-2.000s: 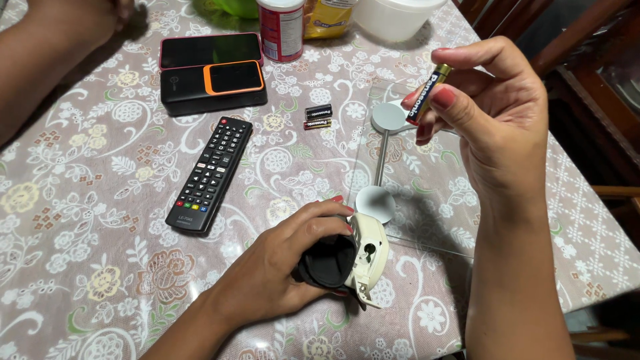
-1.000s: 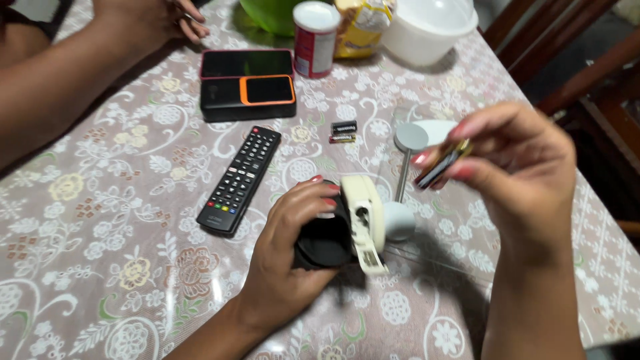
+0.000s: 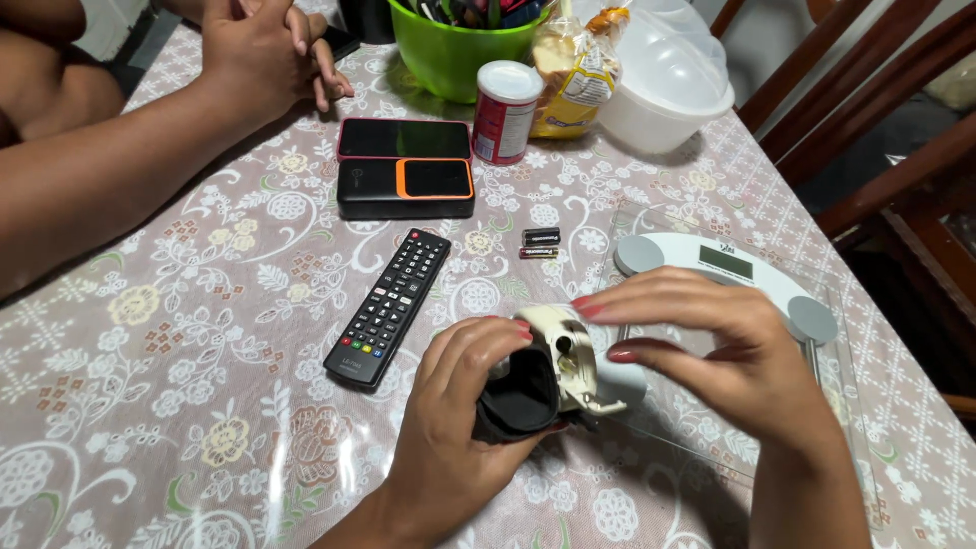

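Observation:
My left hand (image 3: 465, 404) grips a cream plastic device (image 3: 560, 343) with a black cuff (image 3: 522, 389) rolled against it. A small cover hangs open at the device's lower right, and a round hole shows in its side. My right hand (image 3: 686, 335) is just right of the device, thumb and fingers apart, with nothing visible between them. Two loose batteries, a black one (image 3: 541, 236) and a gold-ended one (image 3: 539, 252), lie side by side beyond the device. A black remote control (image 3: 389, 309) lies left of my left hand.
A glass bathroom scale (image 3: 724, 263) is under and beside my right hand. Farther back are a phone (image 3: 404, 139), a black power bank (image 3: 366, 187) with an orange-framed device (image 3: 435, 178), a red can (image 3: 503, 114), bread bag (image 3: 572, 76), green bowl (image 3: 457, 53) and white container (image 3: 663, 107). Another person's forearm (image 3: 137, 175) rests at left.
My right hand held a battery in both earlier frames; now its fingers are apart beside the device and that battery is no longer seen in them. The left hand keeps its hold.

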